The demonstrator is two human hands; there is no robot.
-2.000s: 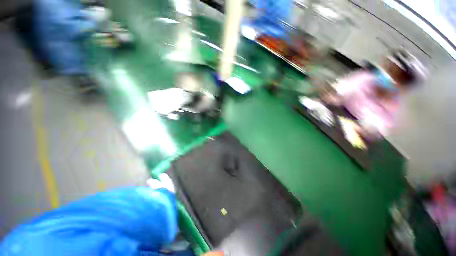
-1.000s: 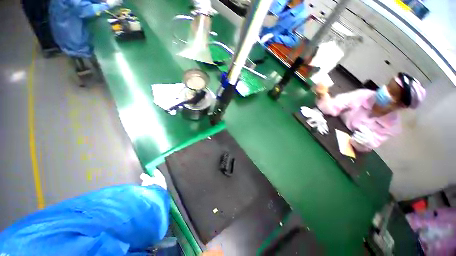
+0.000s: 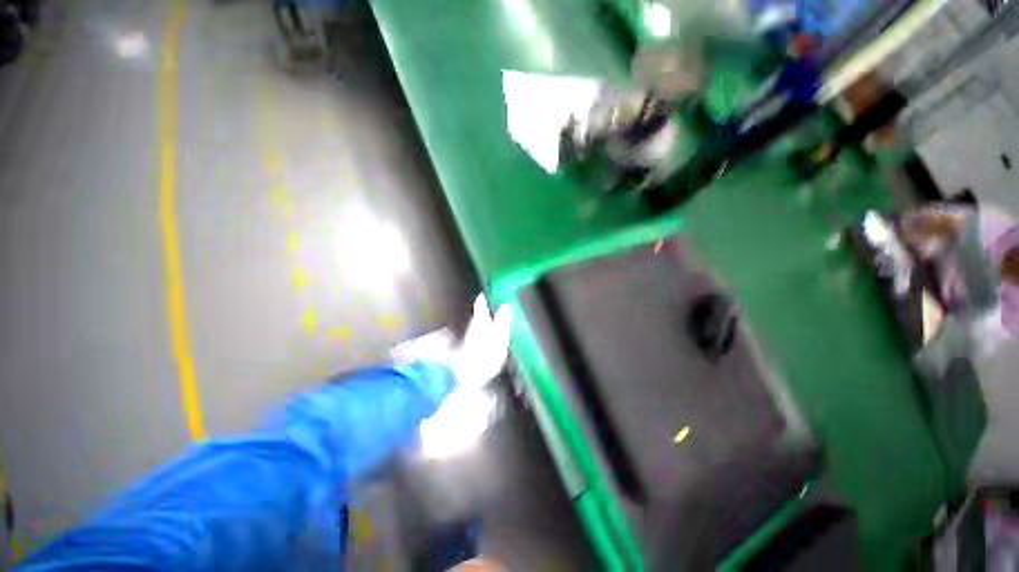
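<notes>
My left hand (image 3: pixel 483 344), in a white glove with a blue sleeve, is at the green front edge of the bench, beside the near corner of the black pad (image 3: pixel 637 346). It is blurred, and I cannot tell whether it holds or grips anything. A dark brush (image 3: pixel 712 324) lies on the far part of the pad. A small yellow piece (image 3: pixel 682 435) also lies on the pad. My right hand is not seen; a small skin-toned patch at the bottom edge is too cut off to name.
A blurred metal pot (image 3: pixel 643 140) stands by a white cloth (image 3: pixel 548 112) beyond the pad. A second dark pad (image 3: pixel 810 542) is at the lower right. A person in pink (image 3: pixel 983 251) is across the bench. Grey floor with a yellow line (image 3: pixel 173 246) lies left.
The view has swung left, so the bench and pad sit further right. My left hand still stays near the pad's corner, now at the bench's outer edge with fingers pointing up.
</notes>
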